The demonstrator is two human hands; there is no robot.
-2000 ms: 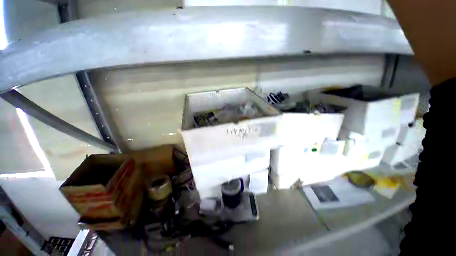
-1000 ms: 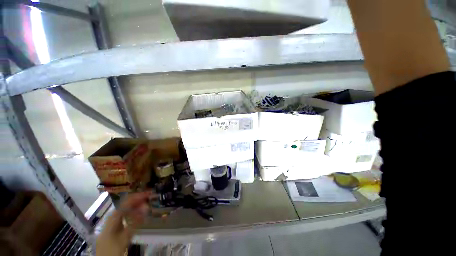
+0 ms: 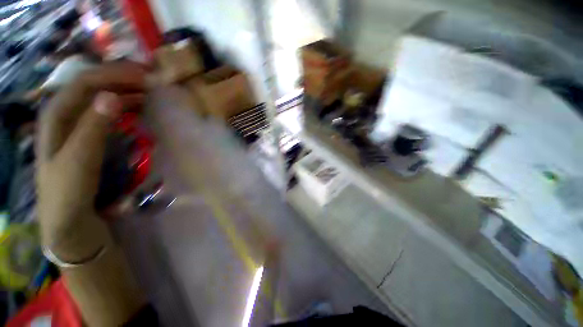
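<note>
My left hand is raised at the left, blurred, with its fingers curled and a thin band at the wrist. A pale, see-through streak runs from the fingers down to the right; blur hides whether it is a held thing. My right hand is not in view; only a dark patch, perhaps a sleeve, shows at the bottom edge. White boxes stand on the grey shelf at the right, with a dark mug in front.
Brown cartons are behind the rack post. An open brown carton and cables are on the shelf's far end. A small white box sits beside the shelf edge. A yellow line crosses the floor. Blurred red things are at the left.
The view has swung left and tilted away from the shelf. My left hand is now larger and raised at the left. My right arm has left the upper right, and the overhead white box is out of view.
</note>
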